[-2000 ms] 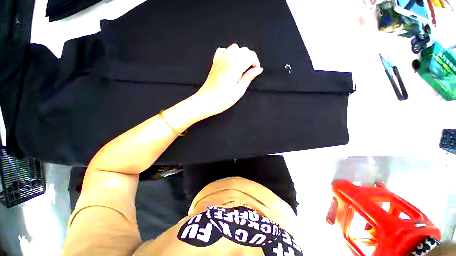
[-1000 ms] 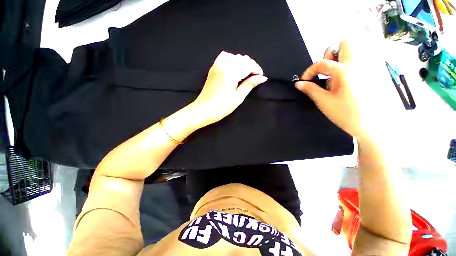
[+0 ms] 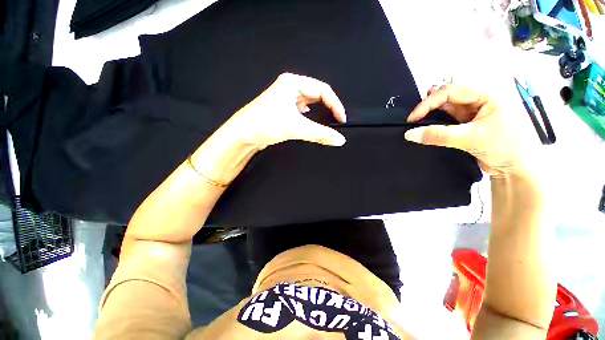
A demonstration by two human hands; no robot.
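A large black garment [image 3: 265, 172] lies flat across the white tabletop in front of me. A folded edge [image 3: 377, 125] runs as a dark ridge between my two hands. My left hand [image 3: 292, 113] rests at its left part, with index finger and thumb on either side of the ridge and slightly apart. My right hand [image 3: 458, 123] is at its right part, index finger above and thumb below, also slightly apart. A small pale mark [image 3: 391, 101] shows on the cloth above the ridge. A thin thread loop hangs at the cloth's right edge. I cannot make out a needle.
Blue and black snips [image 3: 535, 111] lie right of my right hand. Small supplies and a green item [image 3: 589, 96] are at the upper right. Folded black garments [image 3: 109, 14] lie at the far left. A black basket [image 3: 41, 236] is lower left, a red stool [image 3: 564, 312] lower right.
My right hand came into view, then moved down and slightly right. Its pinch has opened. My left hand's fingers have spread from a closed pinch and now lie flatter beside the fold.
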